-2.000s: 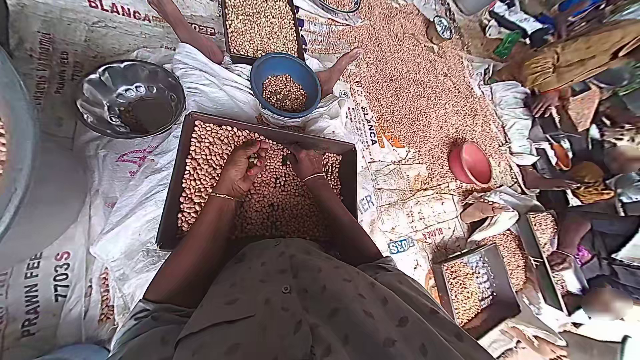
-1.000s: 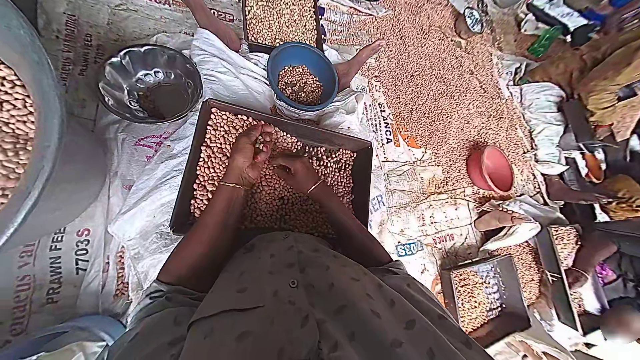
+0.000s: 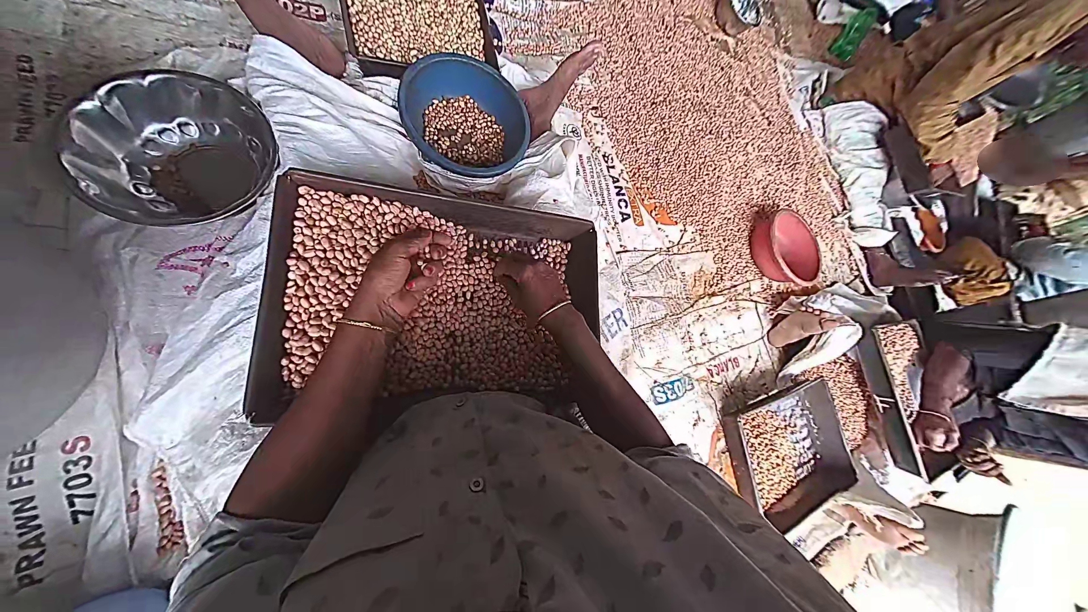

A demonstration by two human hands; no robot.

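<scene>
A dark rectangular metal tray (image 3: 276, 280) lies in front of my body, filled with pale pinkish-brown nuts (image 3: 331, 246) that look like shelled peanuts. Over its middle, my left hand (image 3: 404, 276) is turned partly palm up with curled fingers; whether a nut is between them is too small to tell. My right hand (image 3: 531, 285) rests knuckles up on the nuts in the right half, its fingertips hidden. The two hands are apart. A strip of the tray's dark bottom shows near the far side, just beyond my right hand.
Beyond the tray stand a blue plastic bowl (image 3: 408, 110) partly filled with nuts and another nut tray (image 3: 491, 42). A dark fluted metal pan (image 3: 110, 136) is at left. Nuts cover the ground at right around a red bowl (image 3: 795, 246). Co-workers sit at far right beside a tray (image 3: 841, 476).
My right hand has moved away from my left hand toward the tray's right side; one second ago the two were close together. The left hand has turned more palm up.
</scene>
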